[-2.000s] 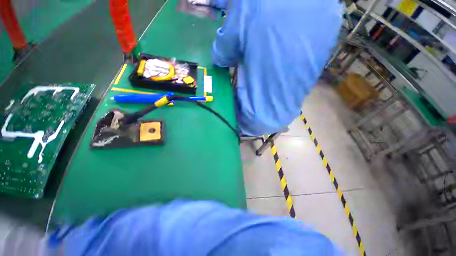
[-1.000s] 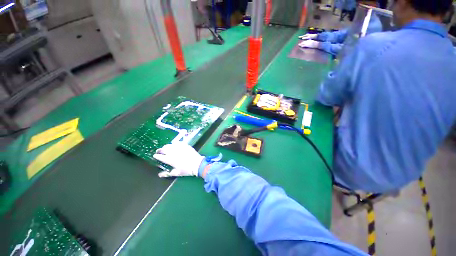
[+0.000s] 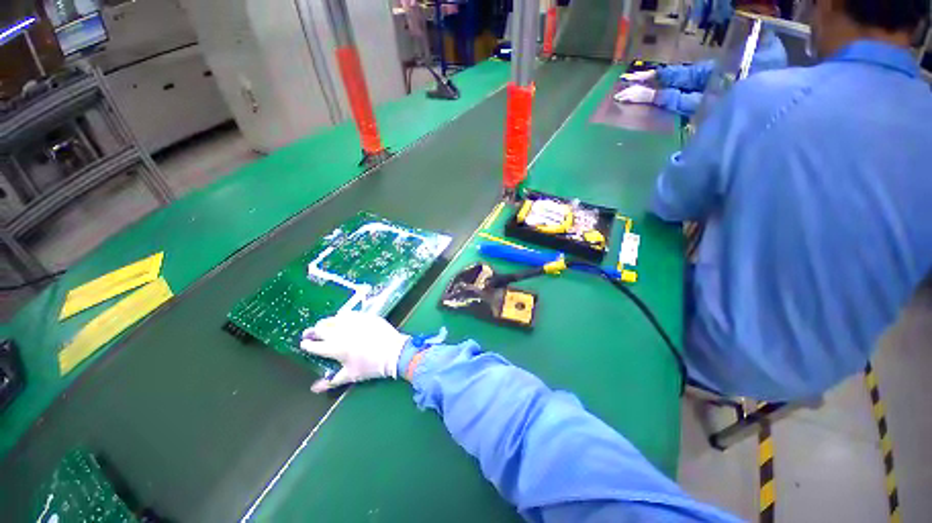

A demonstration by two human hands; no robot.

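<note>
A large green circuit board [image 3: 291, 296] lies on the dark conveyor belt [image 3: 220, 419], its side with thick white tracks facing up. My right hand [image 3: 358, 347], in a white glove with a blue band at the cuff, is on the board's near right edge. Its fingertips lie over the board and the thumb is at the edge; the grip under the board is hidden. The soldering iron [image 3: 526, 274] rests in its black stand beside a tan sponge [image 3: 519, 305] on the green bench mat. My left hand is not in view.
A black tray [image 3: 562, 223] and a blue pen-like tool [image 3: 516, 252] lie beyond the stand. Red-wrapped posts [image 3: 518, 138] stand beside the belt. Another board [image 3: 84, 492] is at lower left. A person in a blue smock [image 3: 807, 215] sits at right. Yellow strips [image 3: 112, 322] lie at left.
The view has swung left from the first frame, and my right hand has come onto the board. Since the second frame, board and hand have shifted slightly toward me, and the lower-left board has moved further out of view.
</note>
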